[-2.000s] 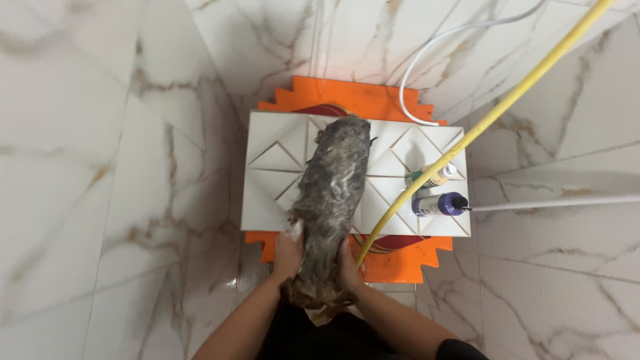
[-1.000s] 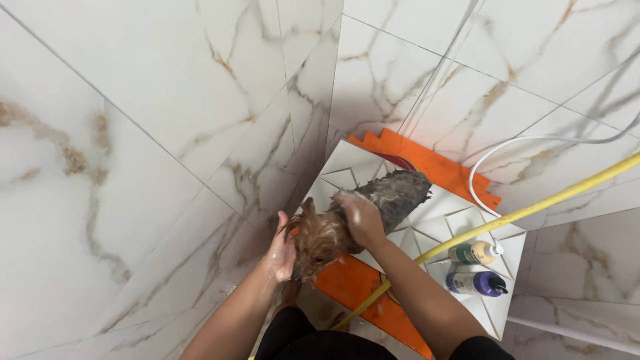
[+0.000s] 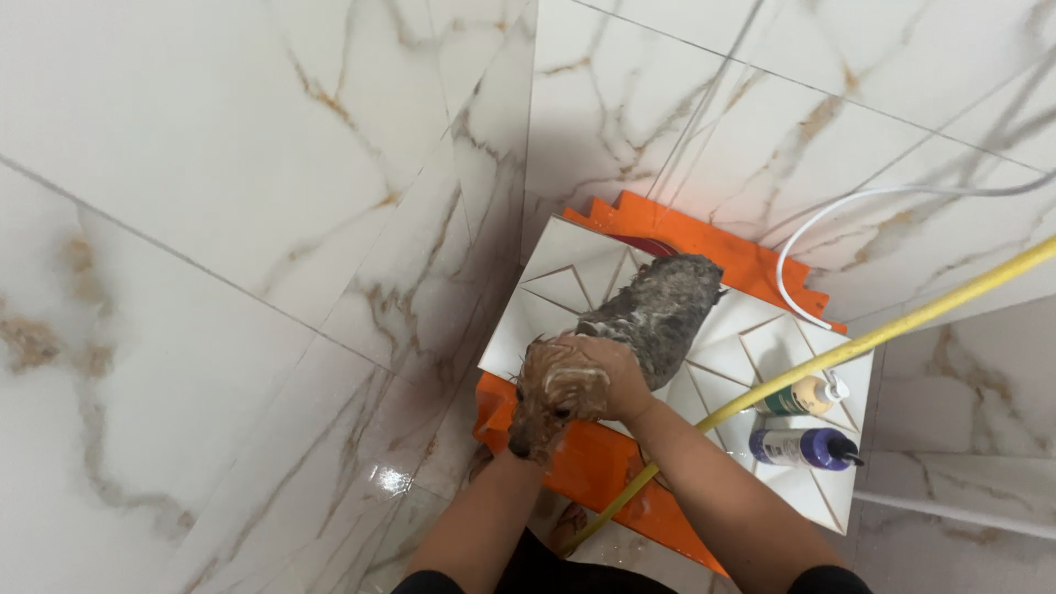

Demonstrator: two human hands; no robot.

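Note:
A small wet dog (image 3: pixel 660 309) with lathered grey fur on its back and a brown head stands on a white tiled tabletop, its head toward me and tipped down to the left. My right hand (image 3: pixel 619 375) lies around the back and side of its neck, just behind the head. The left forearm reaches up below the dog's muzzle; my left hand (image 3: pixel 551 452) is mostly hidden under the chin, so its fingers cannot be made out. Foam shows on the forehead and the back.
A yellow hose (image 3: pixel 825 356) crosses the tabletop (image 3: pixel 544 247) diagonally. Right of it lie a green-labelled pump bottle (image 3: pixel 796 398) and a purple-and-white bottle (image 3: pixel 804 448). An orange board (image 3: pixel 709 239) sticks out under the tabletop. A white hose (image 3: pixel 792 239) hangs behind; marble-patterned walls stand close.
Two seconds ago both hands were low at the dog's near end. Since one second ago, the left hand has gone from beside the head to beneath the muzzle, and the head's forehead now shows foam.

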